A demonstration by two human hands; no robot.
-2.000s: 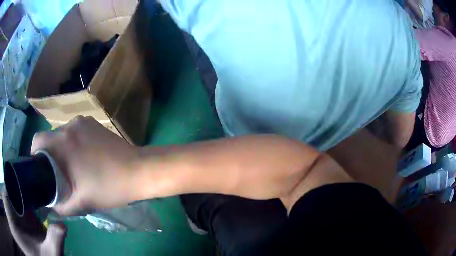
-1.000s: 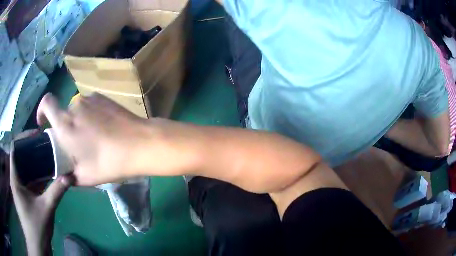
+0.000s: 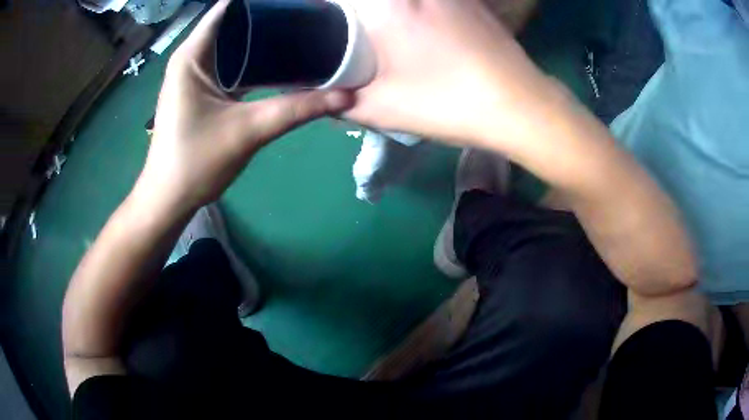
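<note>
A glossy black hollow cylinder (image 3: pixel 287 43) is held on its side at the top of the view, its round open end to the left. A pale cloth (image 3: pixel 358 51) is wrapped like a band round its right end, and a tail (image 3: pixel 372 166) hangs below my right hand. My left hand (image 3: pixel 215 111) grips the cylinder from the left and below, the thumb along its underside. My right hand (image 3: pixel 435 70) is closed round the cloth-covered right end. Its fingertips are hidden or cut off by the top edge.
Green floor (image 3: pixel 328 271) lies below, with white scraps (image 3: pixel 56 166) at the left. My legs in dark trousers (image 3: pixel 542 287) and grey shoes are at the bottom. A person's light blue shirt (image 3: pixel 698 156) is at the right. A wooden piece (image 3: pixel 427 332) lies between my legs.
The view has swung left and down, so the carton has left it. The cylinder and both hands now appear higher and nearer the middle. My left hand still holds the cylinder.
</note>
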